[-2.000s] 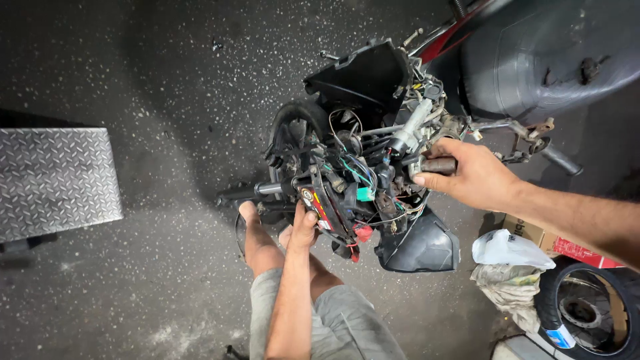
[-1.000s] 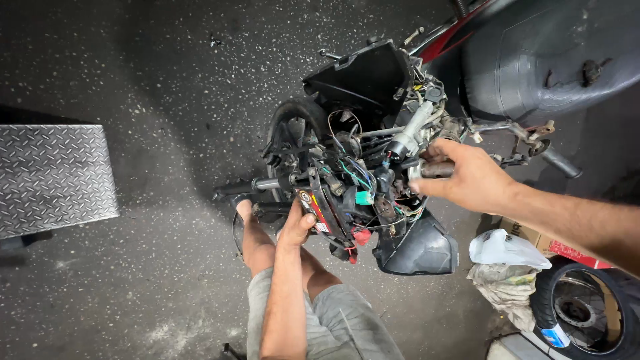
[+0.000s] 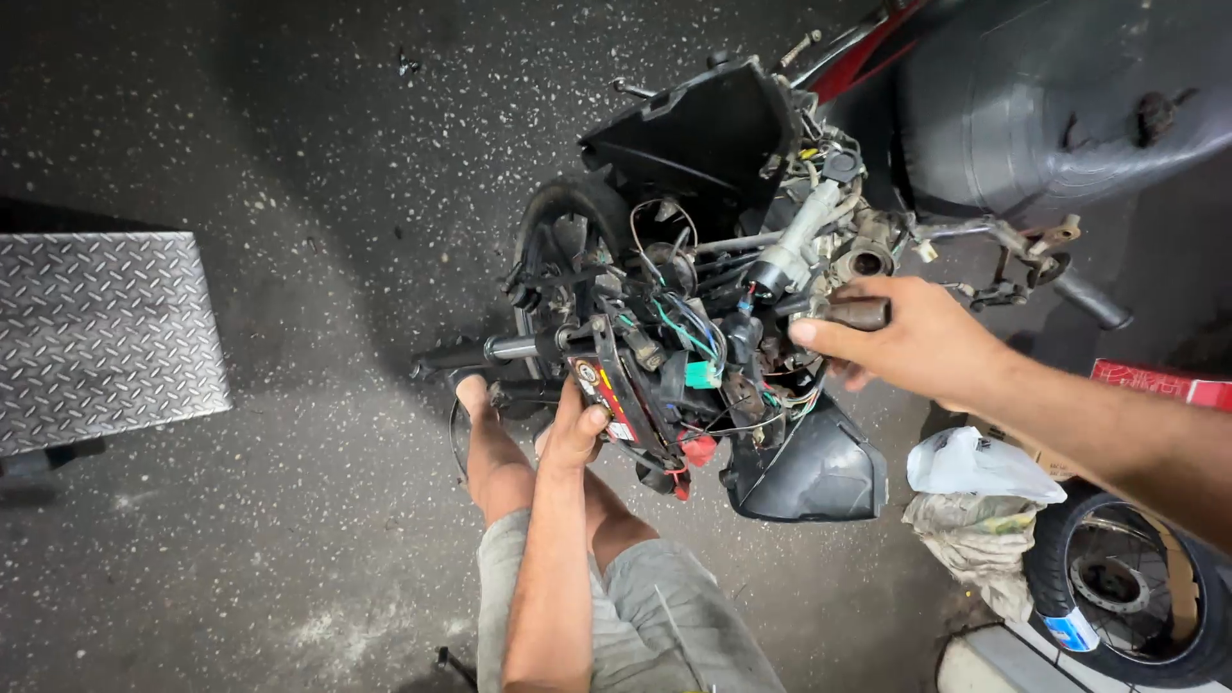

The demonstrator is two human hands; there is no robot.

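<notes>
A partly stripped motorcycle front with exposed wiring (image 3: 698, 332) fills the middle of the head view. My left hand (image 3: 573, 428) comes up from the bottom and grips a black box-shaped part with a red and yellow label (image 3: 604, 397), which looks like a battery. From the right reaches my right hand (image 3: 905, 337), its thumb and fingers around a dark metal cylinder (image 3: 861, 313) beside the steering head (image 3: 871, 252). Between the hands lie a green connector (image 3: 703, 374) and a red rubber cover (image 3: 697, 448). A grey metal cylindrical part (image 3: 797, 236) lies above the right hand. Some of its fingers are hidden.
Black plastic panels (image 3: 693, 130) flank the front wheel (image 3: 577, 207). The handlebar (image 3: 972, 229) and dark seat or tank surface (image 3: 1020, 115) extend right. A loose wheel (image 3: 1054, 558) and white plastic bag (image 3: 977, 467) lie lower right. A diamond-plate metal platform (image 3: 106, 337) stands left.
My right hand's fingers have shifted slightly around the dark cylinder. My left hand keeps its hold on the labelled part.
</notes>
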